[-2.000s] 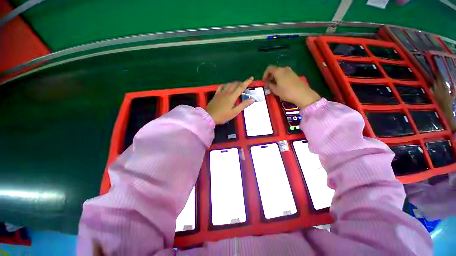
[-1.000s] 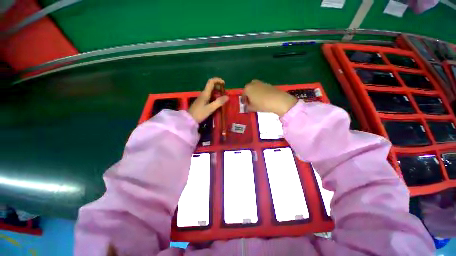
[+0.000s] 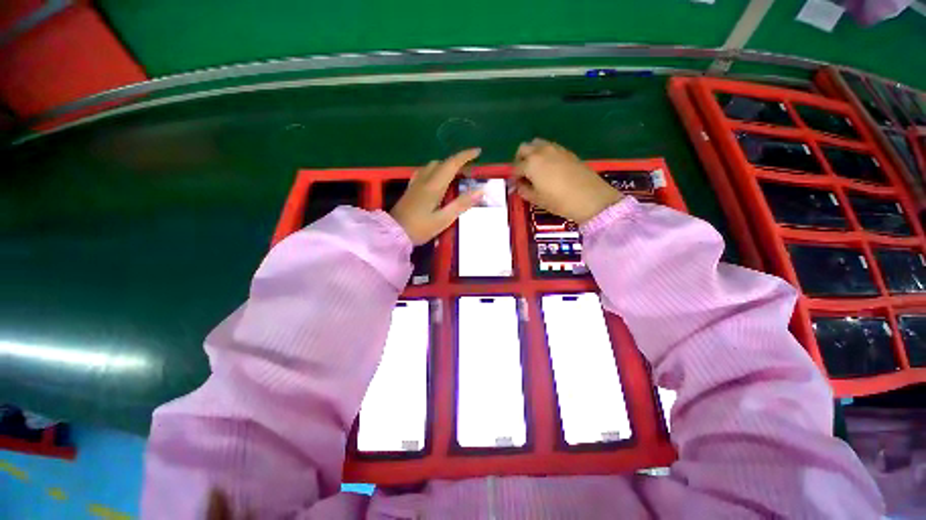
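A red phone tray (image 3: 508,465) holds phones in two rows. In the upper row, a phone with a white screen (image 3: 484,244) lies flat in its pocket between my hands. My left hand (image 3: 435,200) is at its upper left, fingers spread, thumb over the screen top. My right hand (image 3: 558,183) is at its upper right corner with curled fingers; its grip is unclear. Right of it, a phone shows icons on a dark screen (image 3: 556,252), partly under my right hand. Lower-row phones show white screens (image 3: 490,371). My sleeves hide parts of the tray.
Red trays of dark phones (image 3: 812,266) stand at the right. A blue pen-like item (image 3: 617,73) and a dark thin item (image 3: 597,96) lie at the far side of the green bench (image 3: 152,223). A metal rail (image 3: 406,65) runs behind. A red surface (image 3: 76,56) is at far left.
The phone my left hand held tilted on edge now lies flat, its white screen showing. The phone to its right changed from white to icons. Earlier, my hands were over that right neighbour.
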